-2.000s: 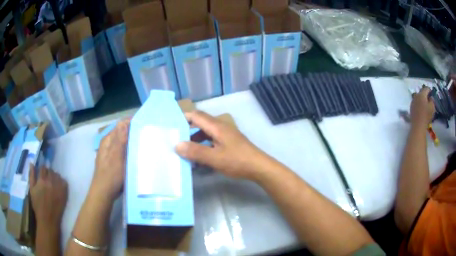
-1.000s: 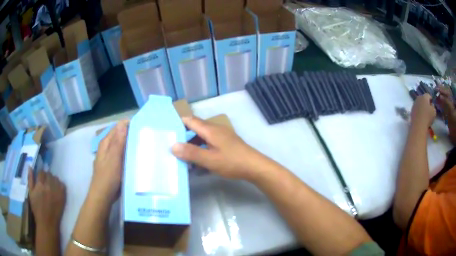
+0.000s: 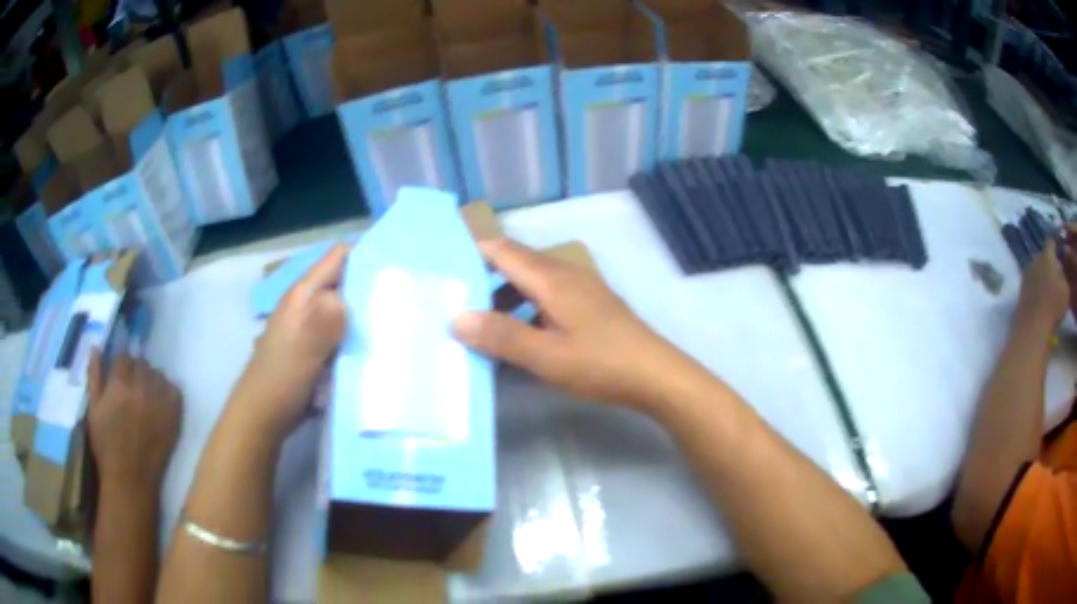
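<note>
A light blue carton point(image 3: 413, 354) with a pale product picture lies in front of me, its brown open end towards me and a tapered blue end flap point(image 3: 416, 212) pointing away. My left hand point(image 3: 301, 342) grips its left side. My right hand point(image 3: 567, 319) holds its right side near the far end, thumb on the front face. Fingertips of both hands are partly hidden behind the carton. Flat carton blanks point(image 3: 284, 274) lie partly hidden beneath and behind it.
Open erected cartons point(image 3: 502, 142) stand behind the white table point(image 3: 697, 472). Dark slim parts point(image 3: 779, 212) lie in a fanned row at right, a clear plastic bag point(image 3: 868, 89) behind. At left another person's hand point(image 3: 136, 413) touches carton blanks point(image 3: 65, 389). A person in orange point(image 3: 1027, 531) sits at right.
The view has shifted, so the scene appears further right and slightly higher. My left hand's fingers sit slightly differently at the carton's edge. Both hands still hold the carton.
</note>
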